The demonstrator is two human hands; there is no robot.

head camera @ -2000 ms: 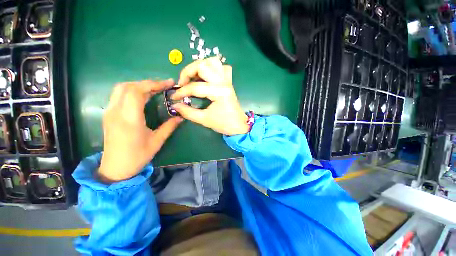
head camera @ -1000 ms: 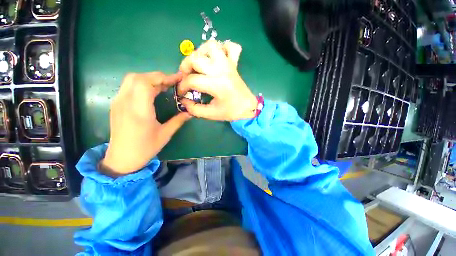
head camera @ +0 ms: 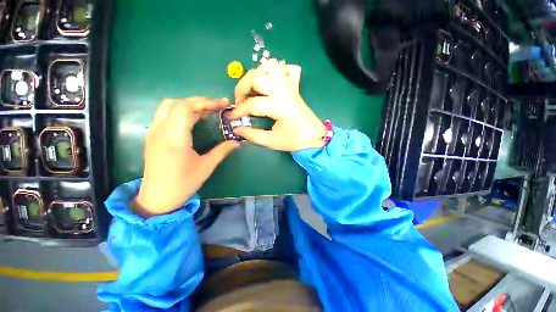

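A small dark watch case with a copper-coloured rim is held above the green mat. My left hand grips it by its upper and lower edges between thumb and forefinger. My right hand has its thumb and fingertips at the right side of the case, over its inside. A small silver-white bit shows between these fingertips. The right fingers hide part of the case. Loose silver-white parts lie on the mat beyond my right hand, beside a yellow round blob.
A black tray with watch cases in its pockets stands at the left. Stacked black trays with mostly bare pockets stand at the right. A thick black strap-like loop lies beside them. Grey-blue cloth is below the mat's front edge.
The view has shifted, so the mat and trays sit a little differently in the picture. Both hands stay around the case, and more of its dark inside shows now than one second ago.
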